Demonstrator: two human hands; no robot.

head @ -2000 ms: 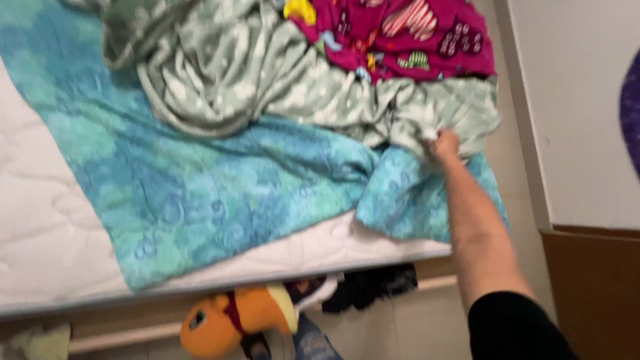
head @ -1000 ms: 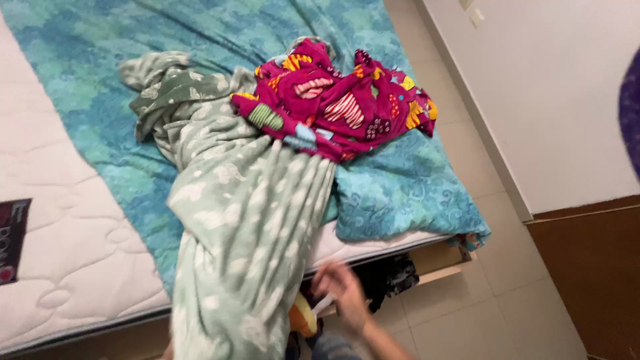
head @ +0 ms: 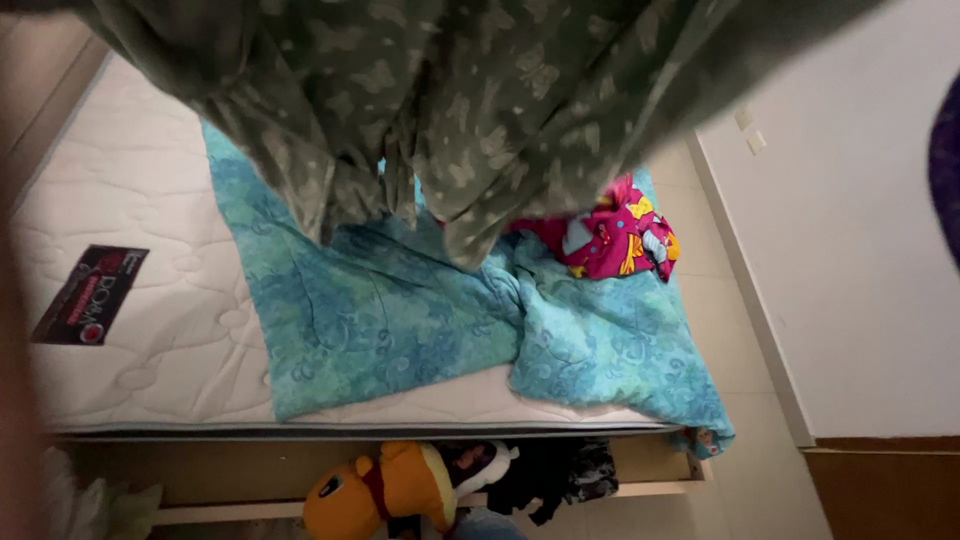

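Note:
A green fleece blanket with pale butterflies hangs raised and spread across the top of the view, close to the camera. Neither of my hands can be made out; the blanket's upper corners run out of the frame. A blurred brown shape along the left edge may be part of my arm. Below the blanket, a blue-green patterned comforter lies rumpled on a white quilted mattress. A magenta printed cloth is bunched on the comforter, partly hidden by the blanket.
Under the mattress edge, an orange plush toy and dark clothes lie at an open wooden bed drawer. Tiled floor and a white wall are at the right. Pale fabric is at lower left.
The green blanket, which lay over the bed and hung past its edge, is now lifted high and spread. The magenta cloth is now partly covered from view.

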